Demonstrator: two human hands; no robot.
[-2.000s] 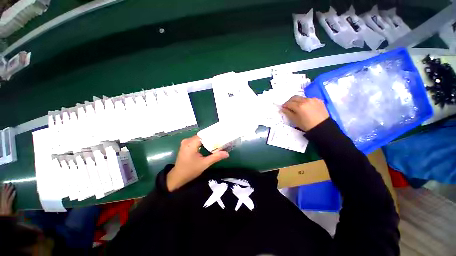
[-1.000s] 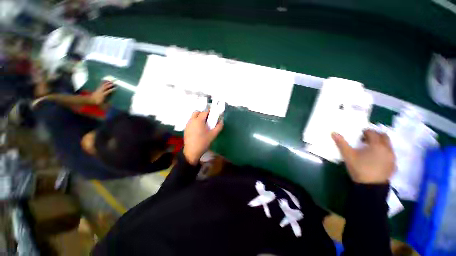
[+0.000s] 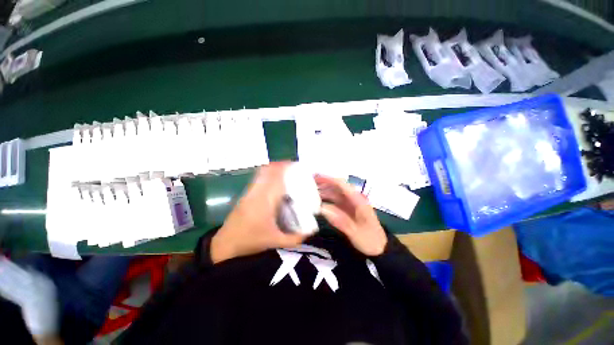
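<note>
My left hand (image 3: 252, 214) grips a white retail box (image 3: 302, 195) in front of my chest, tilted, with a dark opening or panel at its lower left. My right hand (image 3: 353, 212) is at the box's right side, fingers bent toward it; whether it grips the box is hidden by blur. White card inserts (image 3: 323, 138) lie stacked on the bench behind my hands. Printed leaflets (image 3: 402, 141) lie loosely to their right, with a single printed card (image 3: 394, 197) below them.
Two rows of white boxes (image 3: 168, 145) stand at left on a white sheet (image 3: 60, 202). A blue bin (image 3: 441, 182) with shiny clear bags is at right. Frosted bags (image 3: 392, 60) lie on the green belt. Black parts (image 3: 598, 141) lie far right. A neighbour's white-gloved hand (image 3: 30, 286) shows lower left.
The view has swung back right. My left hand has moved from the box rows to my chest with a box. My right hand has left the inserts and come to the box.
</note>
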